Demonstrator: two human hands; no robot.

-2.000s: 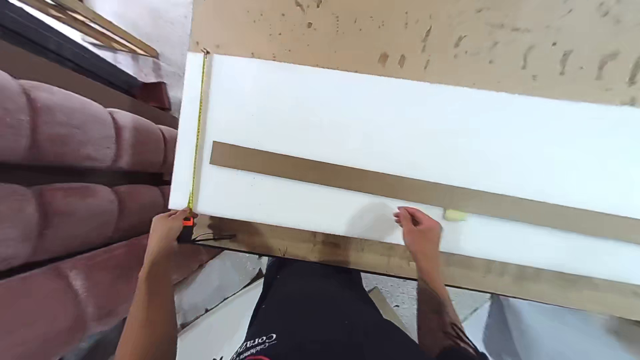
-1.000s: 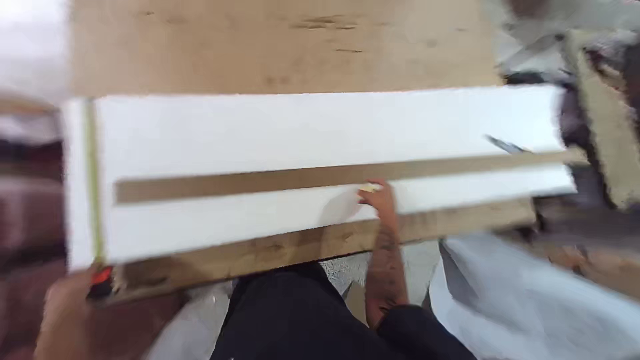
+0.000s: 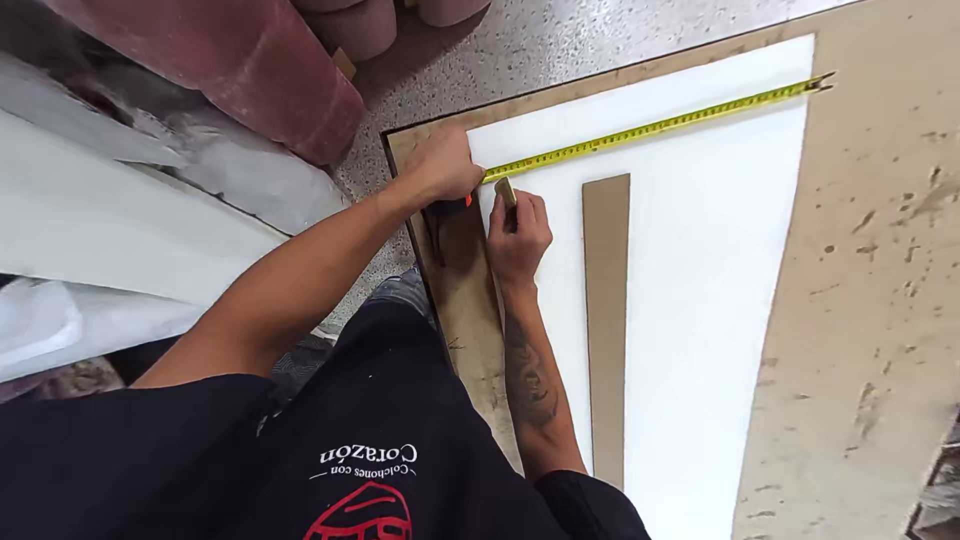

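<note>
A white sheet, perhaps foam, lies on a wooden board, with a long flat brown strip on top of it. The yellow blade of a tape measure stretches across the sheet near its end, its hook past the far edge. My left hand grips the dark tape case at the near edge, covering most of it. Just beside the tape's near end, my right hand pinches a small flat yellowish piece between thumb and fingers, above the sheet.
The worn wooden board extends beyond the sheet on both sides. Reddish padded rolls stand on the speckled floor at the upper left. Plastic-wrapped white slabs lie at the left.
My right hand has picked up the yellowish piece from the sheet beside the strip and brought it to the tape's near end. The view has turned strongly.
</note>
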